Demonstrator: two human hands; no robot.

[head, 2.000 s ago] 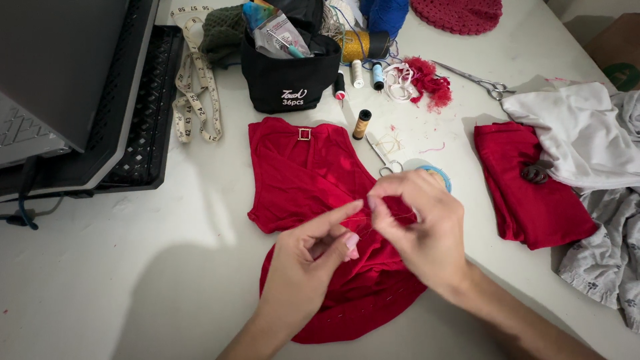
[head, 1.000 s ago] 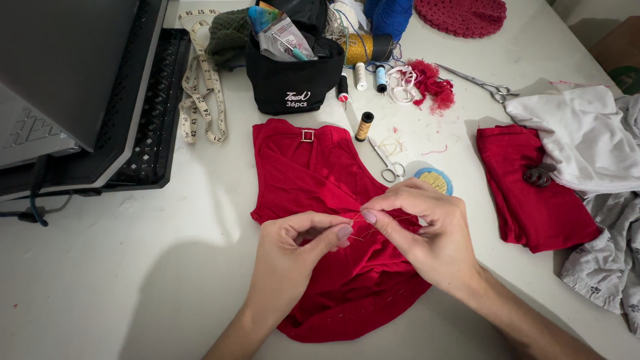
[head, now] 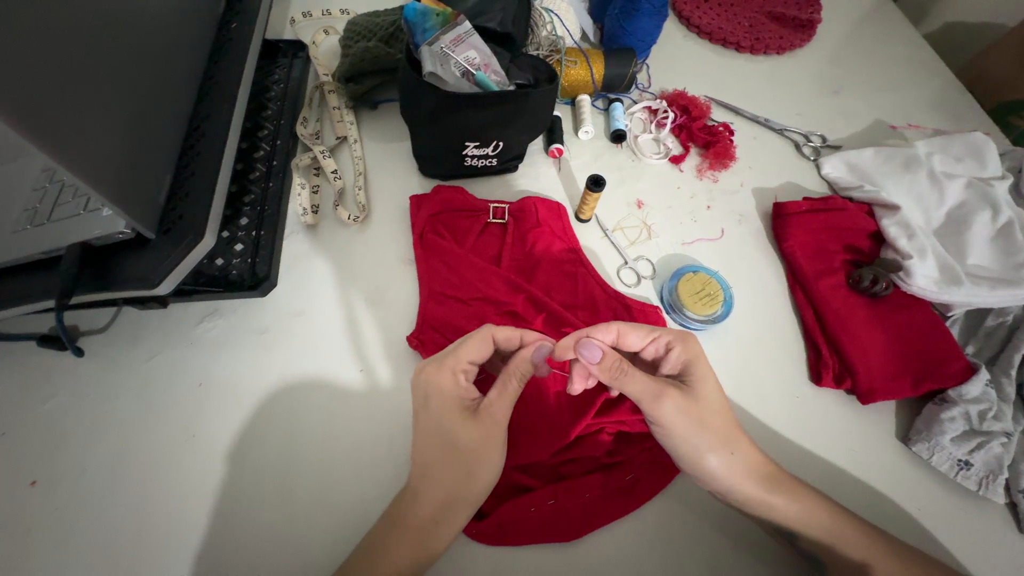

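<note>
A red fabric garment (head: 552, 272) with a small square buckle (head: 498, 213) at its top lies flat on the white table. Above its middle, the fingertips of my left hand (head: 472, 400) and my right hand (head: 664, 384) nearly meet, thumb and index finger pinched in each. A thin strand, apparently thread or a needle, shows between them; which hand holds which end cannot be told. Pins or pale stitches dot the garment's lower edge. Beyond it stands a spool of golden thread (head: 590, 198), beside small scissors (head: 628, 254) and a blue round pin box (head: 698, 297).
On the left are a laptop (head: 96, 104) on a black stand and a measuring tape (head: 332, 144). A black fabric pouch (head: 480, 120), spools and red yarn scraps (head: 702, 132) sit at the back. Larger scissors (head: 776, 126), folded red cloth (head: 856, 320) and white cloth (head: 944, 216) lie right.
My hands were apart at the fingertips two seconds ago, with the right one higher; now the fingertips are close together at about one height. The pin box, partly covered earlier, shows fully.
</note>
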